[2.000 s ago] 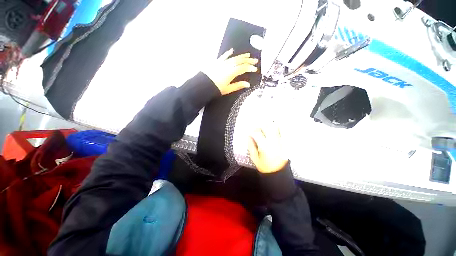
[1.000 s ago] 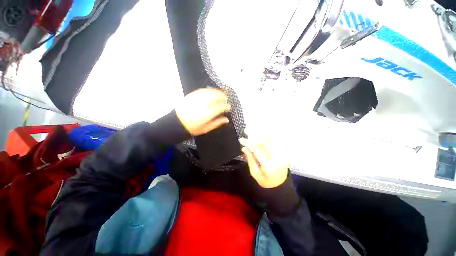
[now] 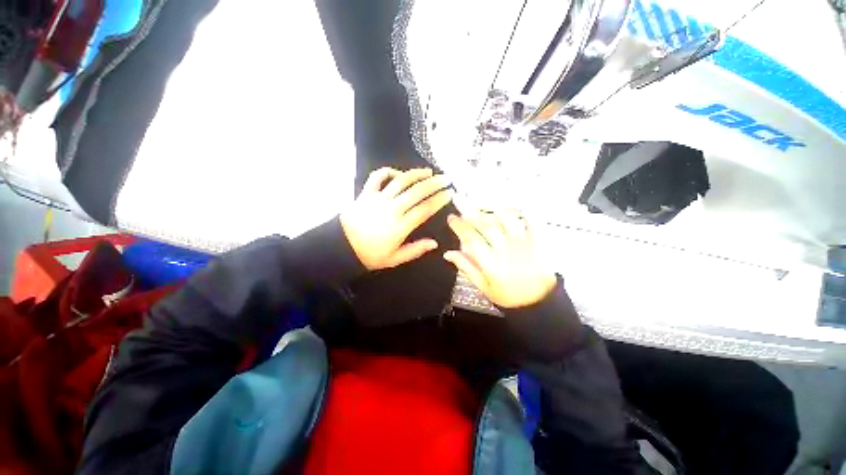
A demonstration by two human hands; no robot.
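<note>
A long black fabric piece with a speckled overlocked edge lies on the white table, running from the top of the view down to the front edge, left of the needle area. My left hand rests on it, fingers spread towards the right. My right hand lies at its right edge, fingertips close to my left hand's. Whether either hand pinches the cloth cannot be told. The presser foot area is beyond my fingertips, with no black fabric visible under it.
The sewing machine head is at right. A dark many-sided bundle sits on the machine bed. Other black strips lie at left. Red cloth, a red container and a blue item are at lower left.
The black piece went from beside the needle to farther left, extending up the table. My left hand came down towards the front edge; my right hand moved slightly up and right in the last second.
</note>
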